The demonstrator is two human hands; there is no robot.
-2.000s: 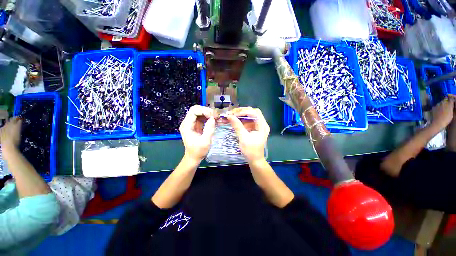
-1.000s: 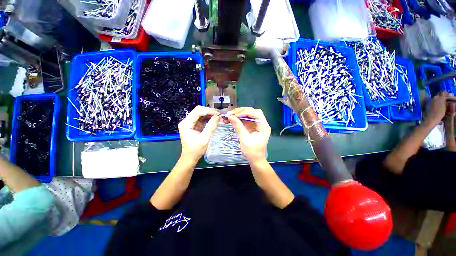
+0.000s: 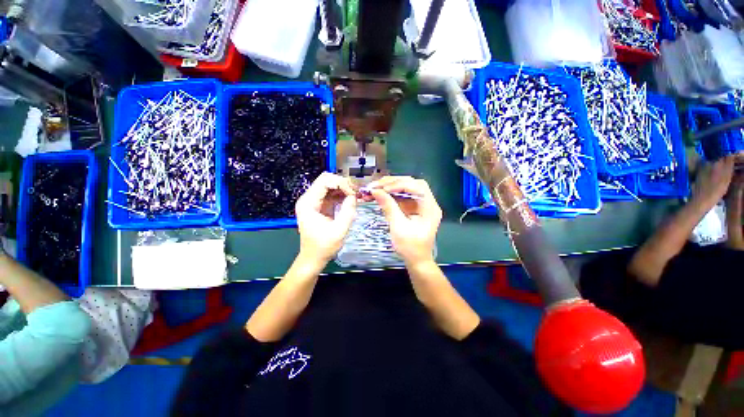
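My left hand [image 3: 325,218] and my right hand [image 3: 410,218] meet at the fingertips just below the press fixture [image 3: 361,162]. My right hand pinches a slim silver rod [image 3: 405,194] that points right. My left fingertips are closed on something tiny at the rod's inner end; it is too small to tell. The clear parts box [image 3: 364,242] with small silver pins lies below and partly behind my hands. The ram of the hand press [image 3: 368,102] stands above the fixture.
A rod bin [image 3: 169,155] and a black fittings bin [image 3: 275,155] are on the left. A bin of rods with dark ends [image 3: 534,138] is on the right. The press lever [image 3: 522,220] slants down to its red knob [image 3: 589,356]. People's arms show at both sides.
My hands stay together below the fixture with only small finger shifts. The left neighbour's hand has left the bin of black fittings. The right neighbour's hands have shifted slightly.
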